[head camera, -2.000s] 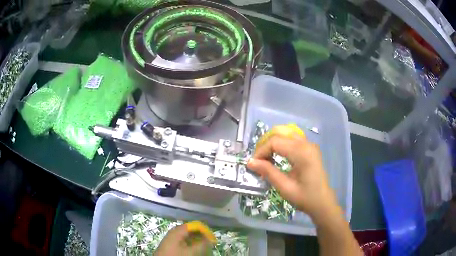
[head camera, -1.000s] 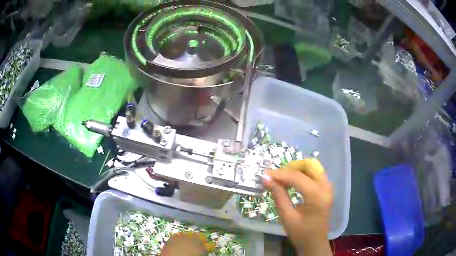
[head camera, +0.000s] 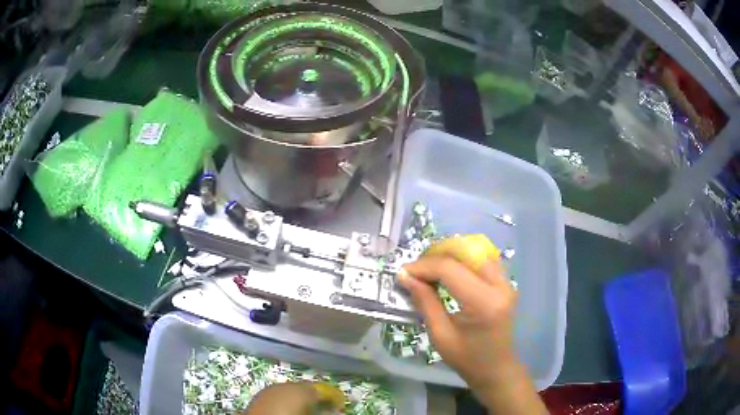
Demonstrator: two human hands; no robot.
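My right hand [head camera: 471,304], with a yellow finger cot, has thumb and forefinger pinched together at the right end of the silver assembly fixture [head camera: 365,267]. Any piece between the fingertips is too small to make out. My left hand [head camera: 288,399], also with a yellow-orange cot, is cut off by the bottom edge, low over the near tub [head camera: 162,357] heaped with white stemmed workpieces [head camera: 223,381]. Its fingertips are hidden. The pneumatic cylinder [head camera: 227,231] lies left of the fixture. The right tub [head camera: 527,186] holds more pieces beside and behind my right hand.
The vibratory bowl feeder [head camera: 284,162] stands behind the fixture, with a feed track [head camera: 396,178] running down to it. Bags of green parts [head camera: 150,178] lie at left. A blue tray [head camera: 645,340] is at far right. Cables [head camera: 191,284] lie left of the base.
My right hand moved away right from the fixture a second ago and is now back at it, fingers pinched. My left hand stays low over the near tub, its yellow-orange cot showing more clearly.
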